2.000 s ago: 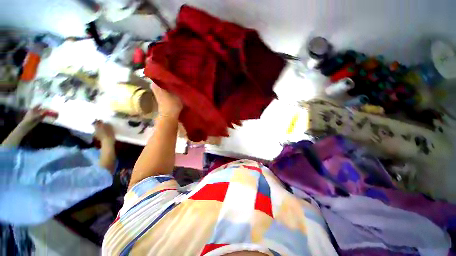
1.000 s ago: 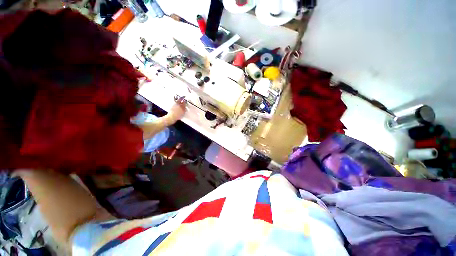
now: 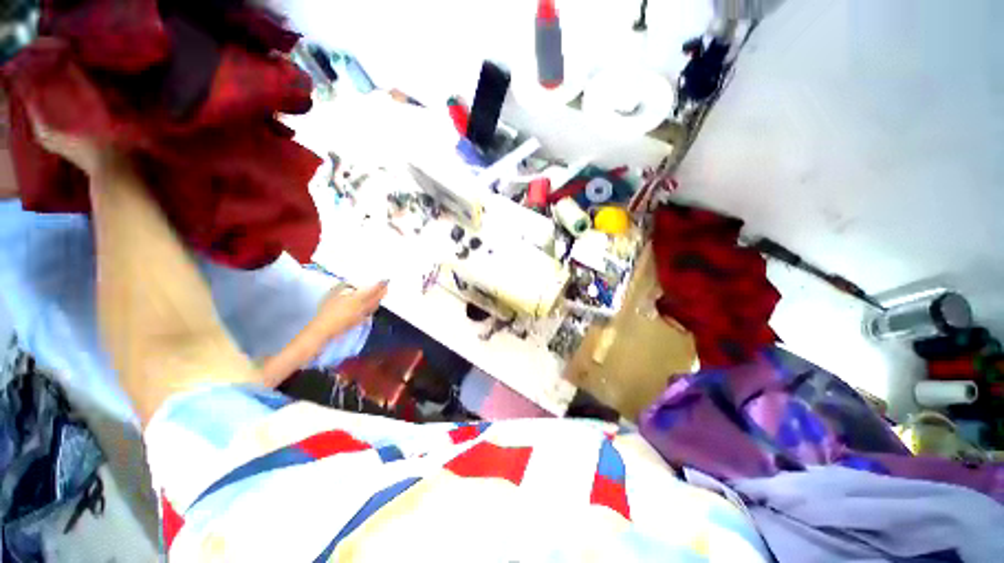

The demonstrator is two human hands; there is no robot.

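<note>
My left hand (image 3: 68, 141) is stretched out to the upper left, partly covered by the cloth, and grips a bundle of dark red fabric (image 3: 242, 181). The bundle hangs in loose folds in front of a co-worker. My right hand is not in view. A separate piece of red fabric (image 3: 716, 288) lies at the right of centre by the wall. The purple garment (image 3: 771, 418) lies crumpled at the lower right, beside my body.
A co-worker's hand (image 3: 355, 306) and light blue sleeve are below the neighbouring sewing machine (image 3: 512, 275). Small spools and a yellow ball (image 3: 612, 221) sit behind it. A metal cylinder (image 3: 925, 316) and a white thread cone (image 3: 947, 393) are at the right.
My left hand first carried the red bundle from the centre to the far left, then further up. The separate red piece came into view on the right as the camera turned left.
</note>
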